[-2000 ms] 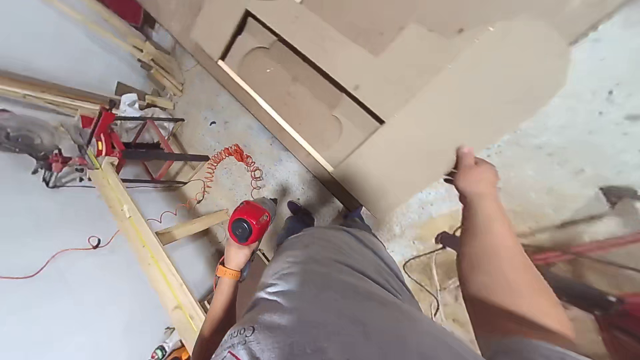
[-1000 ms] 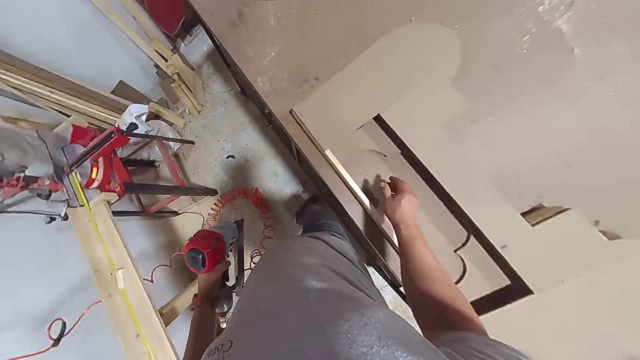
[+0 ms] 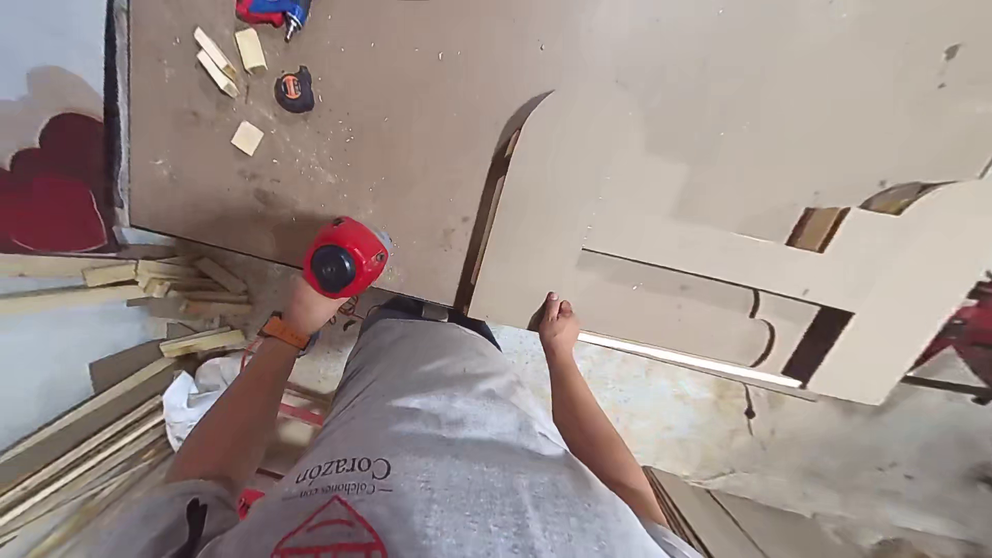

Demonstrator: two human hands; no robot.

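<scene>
My left hand is closed around a red pneumatic nailer, held above the near edge of the worktable; its nose is hidden beneath its head. At the panel's near edge, my right hand grips the cut-out fibreboard panel, thumb on top and fingers partly hidden below. The panel has a rounded corner and lies raised over the table top. A pale wood strip runs along the near side of its rectangular opening, to the right of my right hand.
A tape measure, a small wood block and a blue-and-red tool lie at the table's far left. Scrap wood is piled beyond the left edge. More boards stand low at the right.
The view has swung strongly to the left part of the table. My right hand was over the pale strip one second ago and is now on the panel's edge. The nailer is now over the table's edge.
</scene>
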